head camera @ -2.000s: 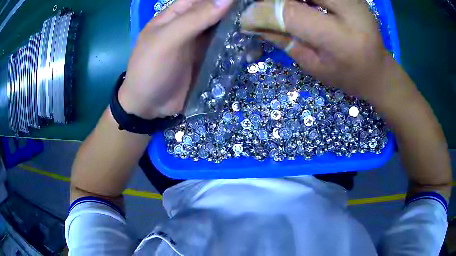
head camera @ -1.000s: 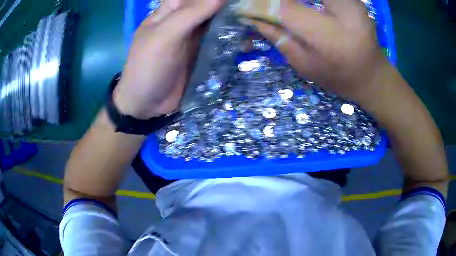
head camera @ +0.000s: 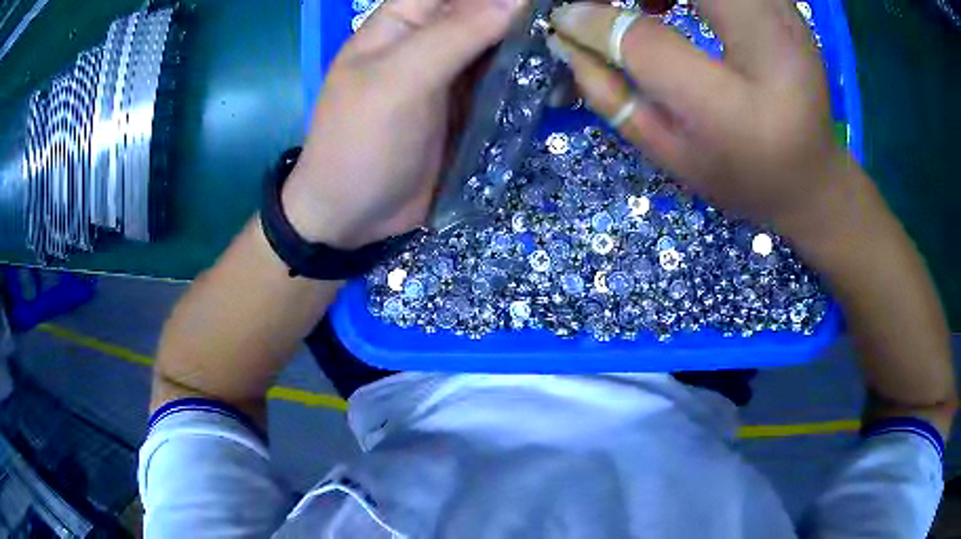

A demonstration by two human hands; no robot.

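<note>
My left hand (head camera: pixel 385 132), with a black wristband, holds a dark grey slotted metal rail (head camera: pixel 474 158) slanting over the tray; its fingertips are cut off by the top edge. My right hand (head camera: pixel 706 105), with pale bands on two fingers, has its fingertips at the rail's upper part. Whether it holds a fitting cannot be seen. Many shiny round metal fittings (head camera: pixel 601 244) lie in the blue tray (head camera: pixel 590 356) under both hands. Some round fittings show along the rail.
A stack of silver curved rails (head camera: pixel 100 137) lies on the green bench (head camera: pixel 234 137) at the left. The tray extends over the bench's front edge above my lap. A blue object (head camera: pixel 53 300) is below the bench edge at the left, beside grey floor with a yellow line.
The whole view shifts, with the tray and both hands now slightly further right in the picture. Both hands stay at the rail; the right fingers have moved slightly along it.
</note>
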